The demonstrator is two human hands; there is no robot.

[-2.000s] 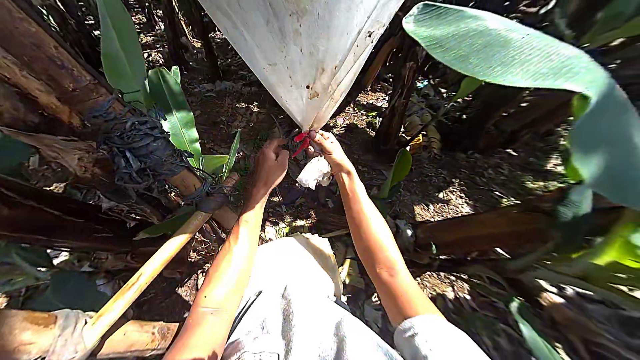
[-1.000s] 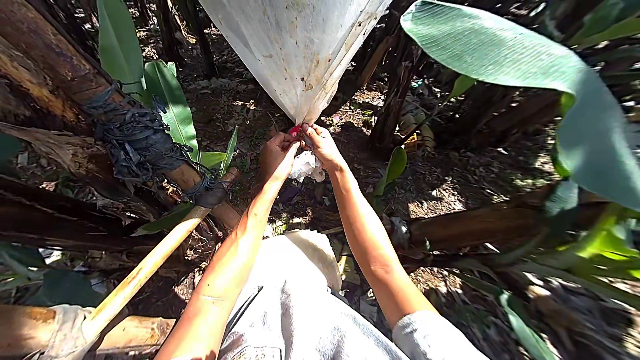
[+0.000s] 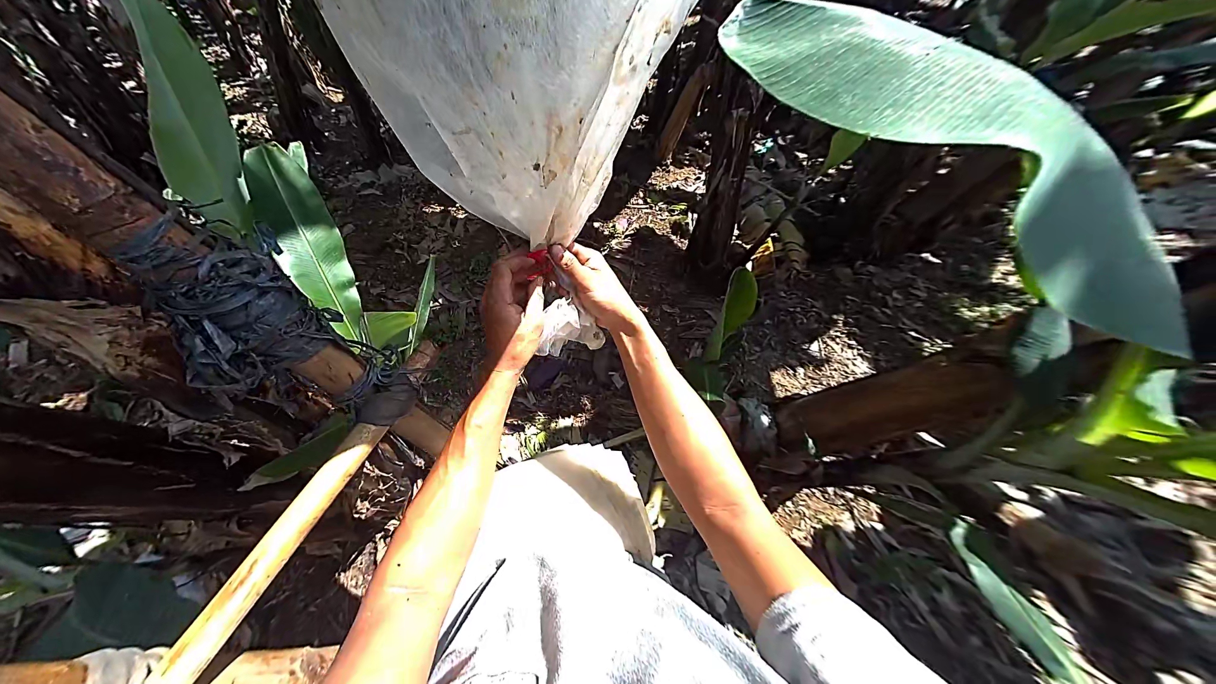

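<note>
A translucent white plastic bag (image 3: 513, 104) hangs at the top centre, its lower part gathered to a narrow neck. A red tie (image 3: 539, 265) is at that neck, between my hands. My left hand (image 3: 511, 306) grips the neck and the tie from the left. On the other side, my right hand (image 3: 591, 288) pinches the gathered plastic with thumb and fingers. The crumpled loose end of the bag (image 3: 567, 326) sticks out below my fingers. How the tie runs around the neck is partly hidden by the fingers.
A wooden pole (image 3: 275, 546) leans at the lower left, near a trunk wrapped with dark plastic strips (image 3: 233, 309). A large banana leaf (image 3: 950, 95) reaches in from the upper right. A fallen trunk (image 3: 902, 404) lies at right over leaf litter.
Two seconds ago more of the red tie showed between my hands; now my fingers cover most of it. Both hands have stayed at the bag's neck.
</note>
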